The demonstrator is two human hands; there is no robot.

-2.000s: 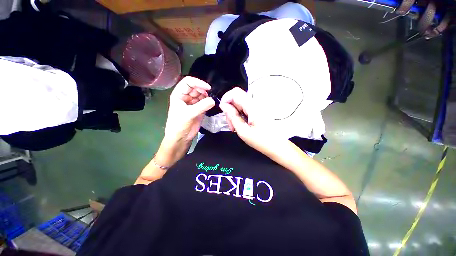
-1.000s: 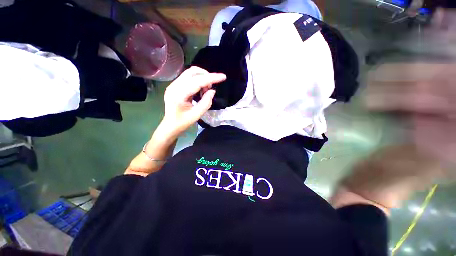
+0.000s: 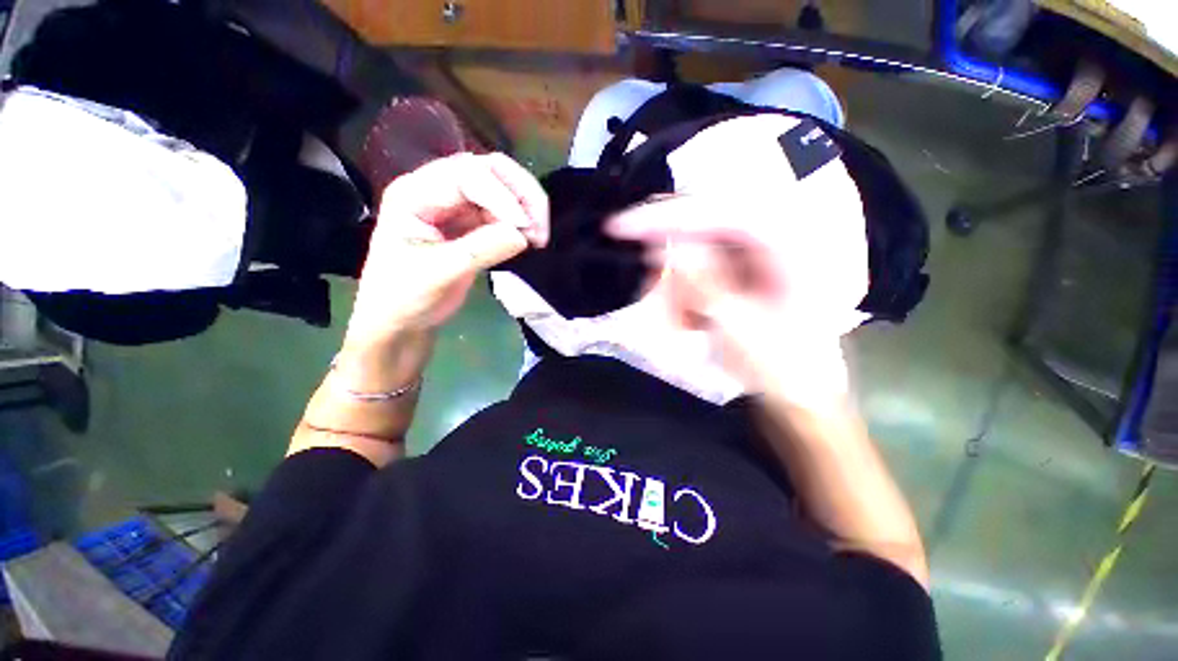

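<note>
The black garment (image 3: 597, 258) with white lining (image 3: 762, 181) lies bunched on my lap. A small black label (image 3: 810, 149) is on the lining at the top. My left hand (image 3: 452, 233) is raised at the garment's left side, thumb and fingertips together; I cannot tell whether something thin is between them. My right hand (image 3: 723, 278) is over the lining and the black cloth, blurred by motion. I cannot tell what it holds. No needle or thread can be made out.
A heap of black and white pieces (image 3: 123, 194) is at the left. A pink-red mesh bin (image 3: 411, 140) is partly behind my left hand. A wooden drawer front (image 3: 491, 23) is at the top. Blue-edged furniture (image 3: 995, 75) is at the upper right.
My right hand has come back from the far right to over the garment. My left hand has moved a little left, and its fingertips have closed together.
</note>
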